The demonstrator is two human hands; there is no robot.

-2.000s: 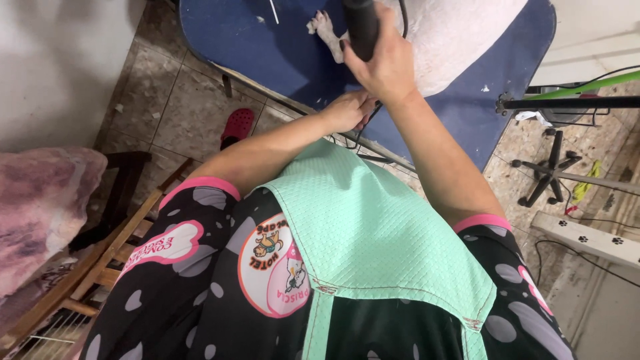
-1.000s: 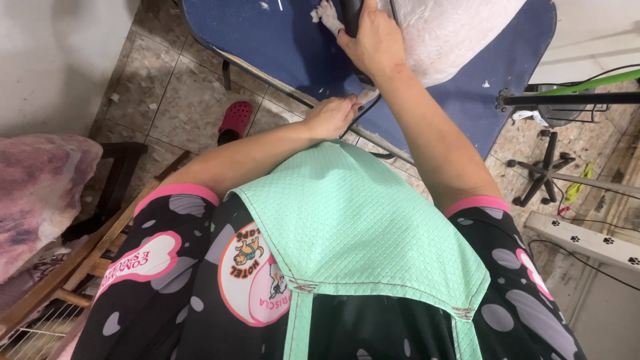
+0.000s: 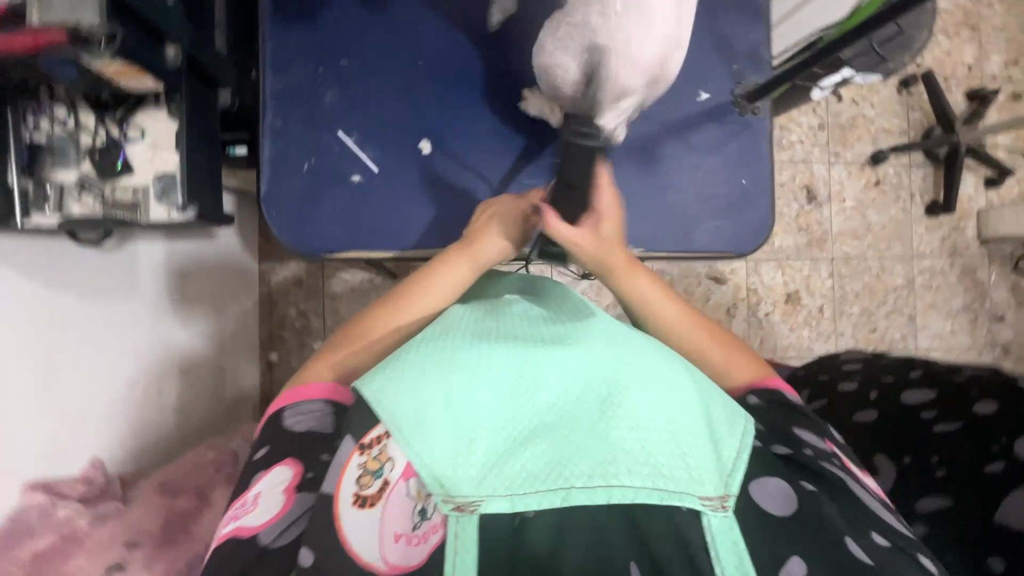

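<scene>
A black, blurred handheld tool, seemingly a corded pet clipper (image 3: 574, 172), is gripped in my right hand (image 3: 598, 220) near the front edge of the blue grooming table (image 3: 344, 208). Its far end is at the body of a short-coated white animal (image 3: 616, 56), probably a dog, whose head is not in view. A paw (image 3: 542, 106) shows to the left of the tool. My left hand (image 3: 506, 224) is beside the tool, its fingers at the tool's left side; whether they hold anything is hidden by blur.
A black arm with a green part (image 3: 832, 52) reaches the table's right edge. A black star-shaped chair base (image 3: 948, 144) stands on the tiled floor. An open drawer or case of tools (image 3: 104, 160) is at left. White tufts (image 3: 425, 146) and a white strip (image 3: 358, 152) lie on the table.
The view has turned strongly. My left hand, lower down at the table edge a second ago, is now beside the tool. The tool's far end now points at the white animal.
</scene>
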